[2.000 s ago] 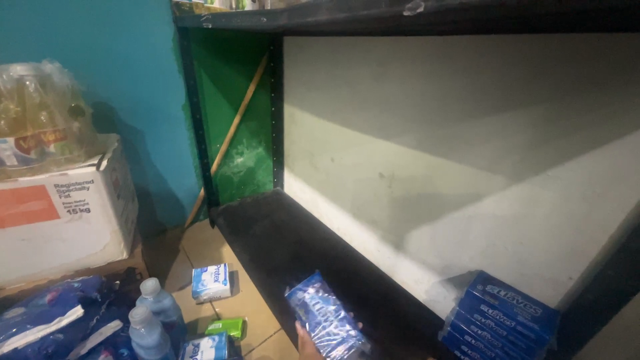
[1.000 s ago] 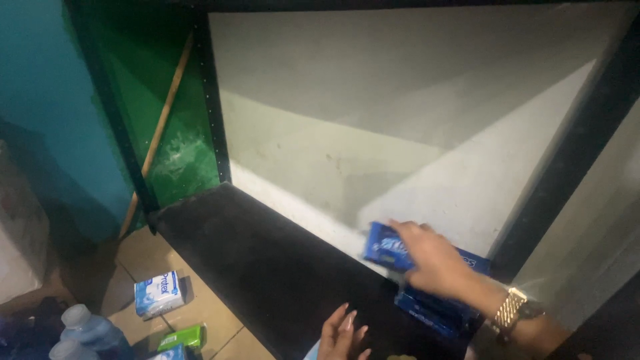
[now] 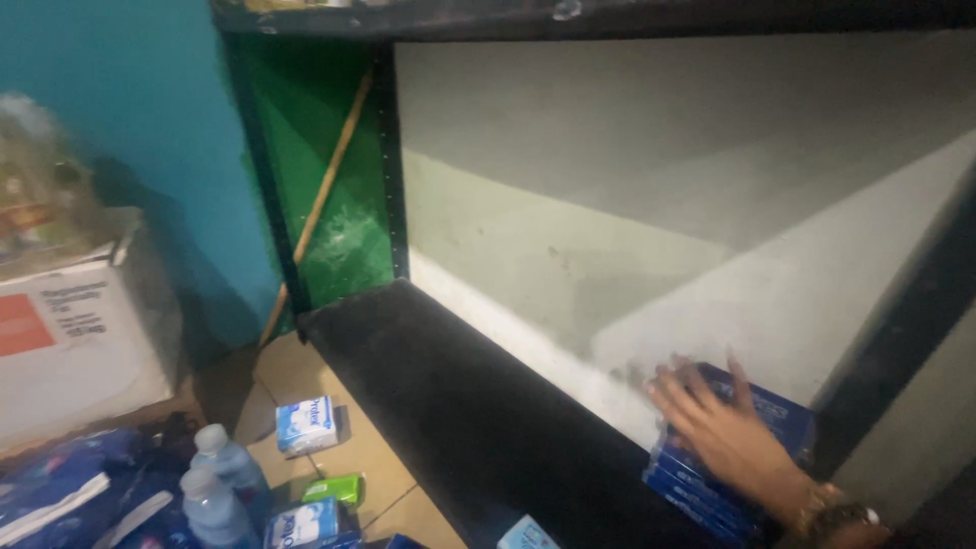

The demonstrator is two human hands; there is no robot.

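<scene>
My right hand (image 3: 717,427) lies with its fingers spread on a stack of blue packs (image 3: 709,488) at the right end of the black lower shelf (image 3: 473,412). A bracelet circles that wrist. The packs stand close to the pale back panel. My left hand does not show. At the bottom edge, a light blue pack (image 3: 528,534) is partly in view over the shelf's front; what supports it is out of sight.
On the tiled floor (image 3: 389,473) are Protex soap packs (image 3: 306,425) and a green pack (image 3: 334,489). Blue bottles (image 3: 217,507), blue plastic packages (image 3: 76,480) and a white carton (image 3: 84,343) stand left. A wooden stick (image 3: 333,171) leans behind the shelf upright. An upper shelf (image 3: 610,19) crosses above.
The blue pack lifted by my right hand one second ago is down on the stack, with that hand over it. My left hand has left the view.
</scene>
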